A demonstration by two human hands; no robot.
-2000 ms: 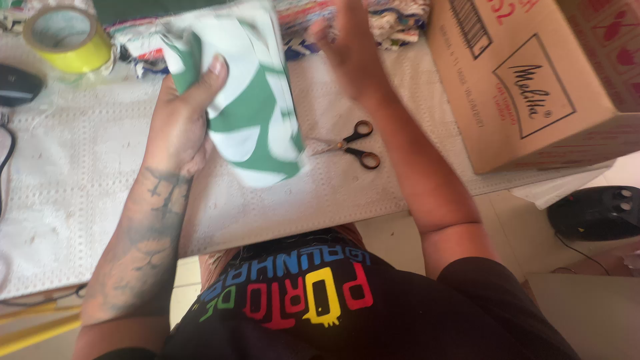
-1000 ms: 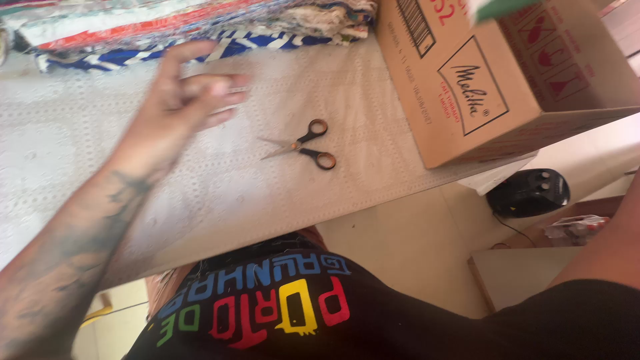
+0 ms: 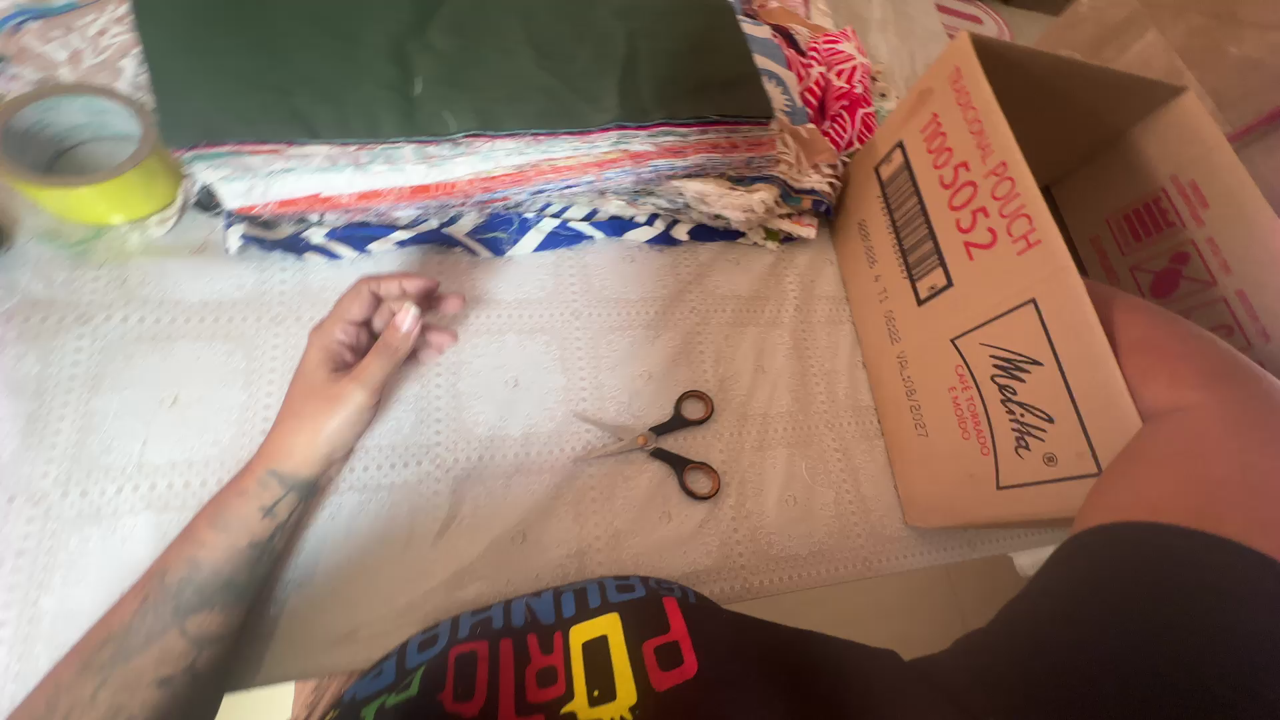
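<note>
My left hand (image 3: 375, 330) hovers over the white patterned tablecloth (image 3: 480, 480), fingers loosely curled, with nothing seen in it. Just beyond it lies a thick stack of folded fabrics, topped by a dark green cloth (image 3: 450, 70), with a blue-and-white patterned cloth (image 3: 500, 232) at the bottom. Small scissors (image 3: 648, 440) with black and orange handles lie spread on the tablecloth, to the right of my left hand. My right arm reaches into an open cardboard box (image 3: 960, 330) at the right; the box hides my right hand.
A roll of adhesive tape (image 3: 100, 190) with a yellow outer face sits at the far left, beside the stack. Red-and-white cloth (image 3: 838, 90) bunches up between the stack and the box. The table's near edge runs close to my body.
Two seconds ago my left hand held a green-and-white cloth; now no cloth is in it. My right arm has moved from over the table into the box.
</note>
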